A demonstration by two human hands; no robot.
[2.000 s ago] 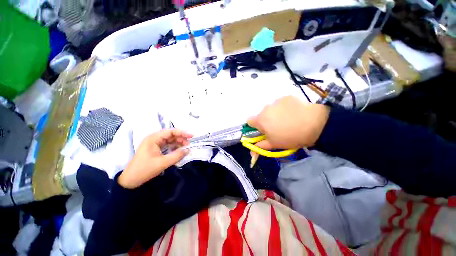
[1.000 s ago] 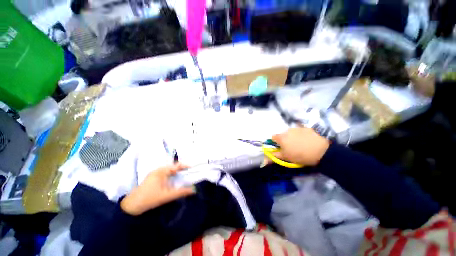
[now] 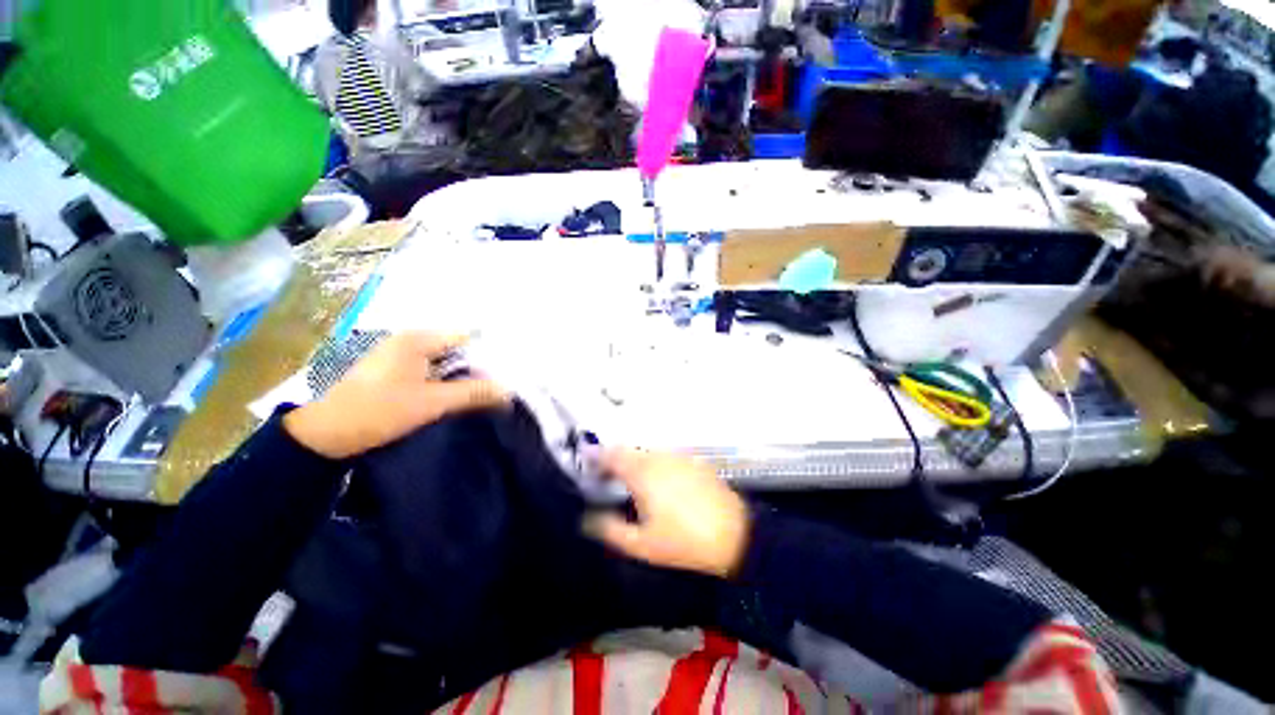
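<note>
The navy garment panel (image 3: 462, 510) hangs from both hands over the table's front edge and my lap. Its white strip (image 3: 557, 426) runs between the hands, slightly blurred. My left hand (image 3: 399, 397) grips the cloth at the upper left. My right hand (image 3: 674, 511) grips the strip at its lower right end. The snips (image 3: 945, 397) with yellow and green handles lie on the table to the right. The presser foot and needle (image 3: 671, 299) are beyond the hands, with no cloth under them.
The sewing machine (image 3: 965, 319) has cardboard (image 3: 783, 266) and a mint-green piece (image 3: 808, 270) on its head. A checked piece (image 3: 343, 360) lies left, partly hidden. A green bag (image 3: 182, 119) hangs upper left. Black cords lie near the snips. A person (image 3: 361, 84) is in the background.
My right hand has let go of the snips, now on the table, and taken hold of the garment. Both hands have raised the navy cloth. The view has tilted up.
</note>
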